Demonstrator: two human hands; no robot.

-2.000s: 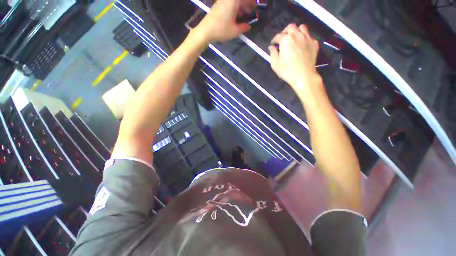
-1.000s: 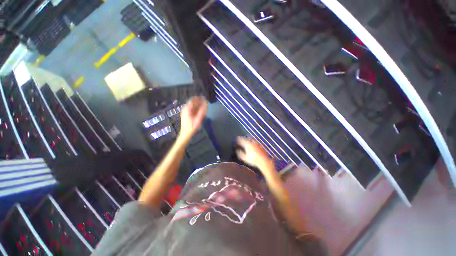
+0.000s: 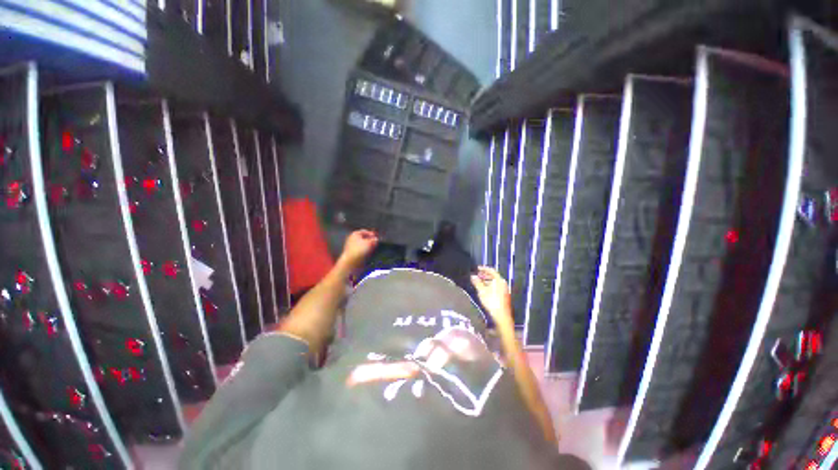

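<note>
A dark compartment tray lies low in the aisle in front of me. Rows of small units with pale edges stand in its far pockets, and a few small pale-edged pieces lie in a pocket on its right side. My left hand is at the tray's near edge, its fingers curled together; I cannot tell if it holds anything. My right hand is beside my body, right of the tray, fingers bent; it is too small and blurred to tell if it holds something.
Multi-level rack shelves with white edges rise on the right. More shelves with many red points stand on the left. A red object is beside the tray at left. A pale slip sticks out from a left shelf. Glowing digits show at lower right.
My hands have come down from the right rack's shelves to near my body. The view has turned, so the tray now lies straight ahead between the two racks.
</note>
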